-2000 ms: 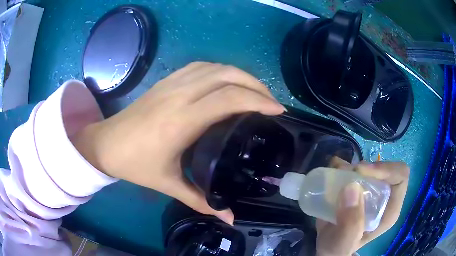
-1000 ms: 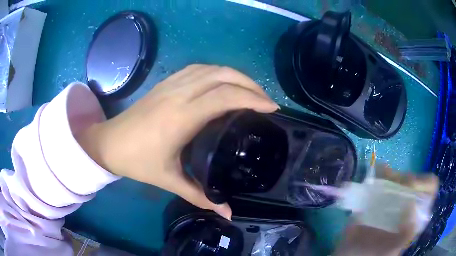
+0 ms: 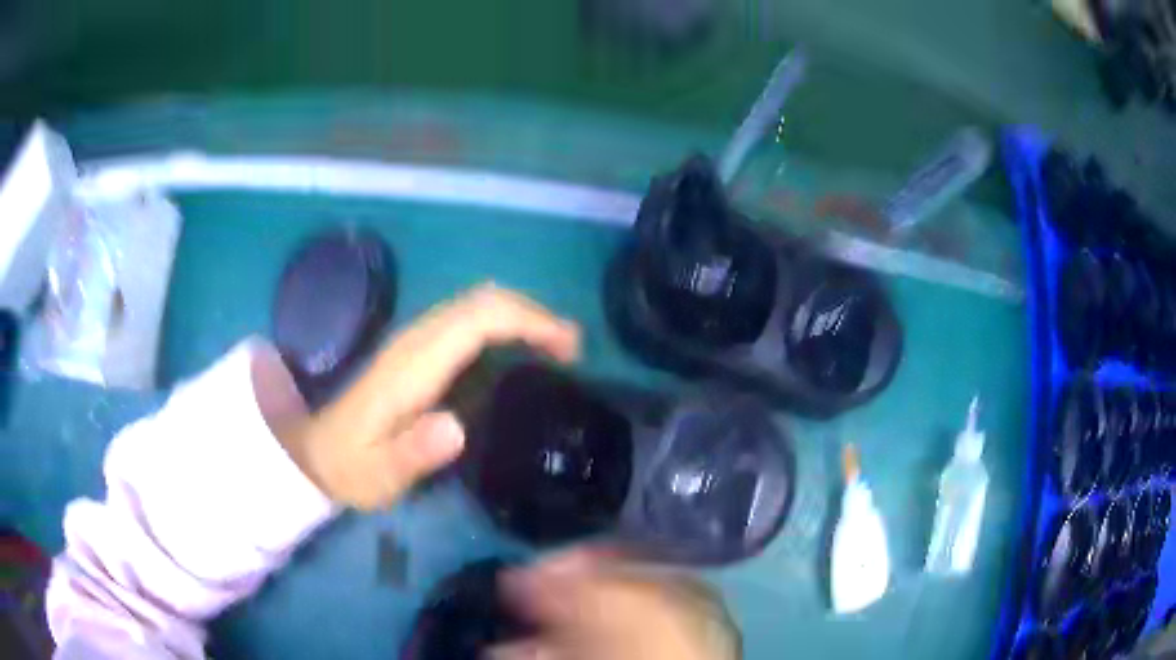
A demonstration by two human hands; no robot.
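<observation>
A black twin-well housing point(image 3: 709, 490) lies in the middle. My left hand point(image 3: 393, 406) curves beside its hooded left end, fingertips by the hood's upper edge and thumb bent inward; blur hides whether it grips. My right hand point(image 3: 626, 606), blurred and cut off by the bottom edge, is over a second black housing point(image 3: 451, 612); its hold cannot be seen. A white squeeze bottle with an orange tip point(image 3: 859, 554) and a translucent bottle with a pale tip point(image 3: 957, 509) stand or lie to the right; their pose is unclear.
Another black housing point(image 3: 813, 342) is at the upper right, near the white line point(image 3: 413, 184). Clear plastic pieces point(image 3: 939, 181) are behind it. An oval black cover point(image 3: 333, 303) is left of centre. A white carton point(image 3: 148, 297) is far left, a blue tray point(image 3: 1028, 387) of black covers far right.
The view has shifted, showing more of the far side. My right hand has released the translucent bottle and moved left to the lower housing. My left hand's thumb has drawn in beside the hood.
</observation>
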